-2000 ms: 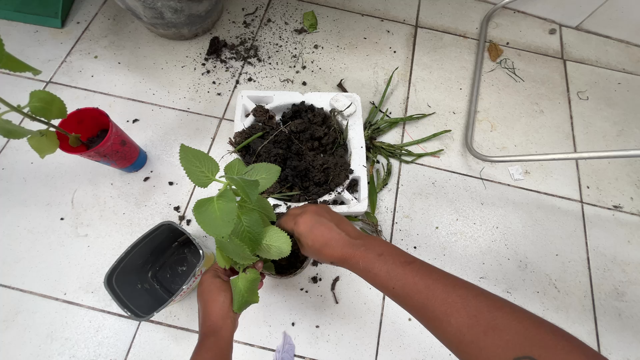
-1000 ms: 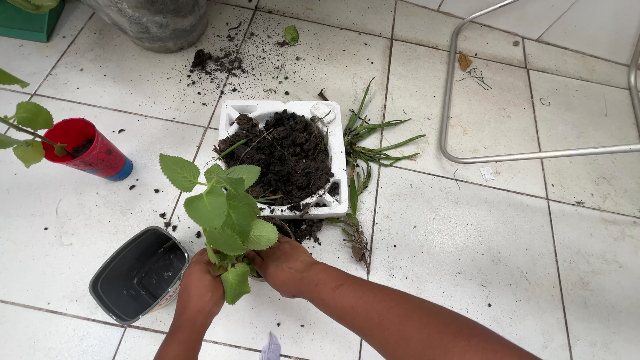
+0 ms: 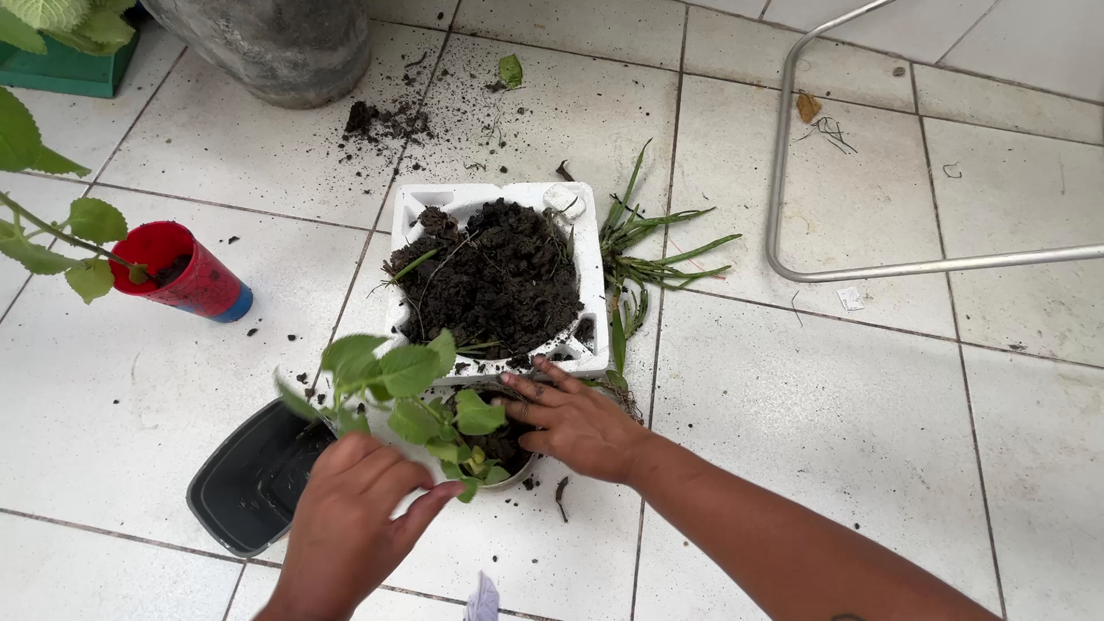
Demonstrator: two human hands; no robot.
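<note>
A leafy green plant (image 3: 414, 371) stands in a round pot of dark soil (image 3: 509, 448), its stems leaning left. My left hand (image 3: 366, 509) is at the plant's lower left, thumb and forefinger near a leaf; whether they pinch it is unclear. Spread over the right side of the pot is my right hand (image 3: 573, 423), its fingers at the soil and rim. Just behind the pot lies a white foam box (image 3: 595, 259) heaped with dark soil (image 3: 500, 276). A black plastic container (image 3: 250, 479) is tilted at the left, partly behind my left hand.
A red and blue cup (image 3: 190, 276) holding a plant cutting stands at left. Uprooted grassy plants (image 3: 651, 241) lie right of the foam box. Further back are a large grey pot (image 3: 276, 43), spilled soil (image 3: 379, 121) and a bent metal tube frame (image 3: 780, 172) on the tiles.
My left hand has moved from the base of the plant to its left side. My right hand, bent in at the pot before, is now spread flatter. The plant's leaves lean over further left.
</note>
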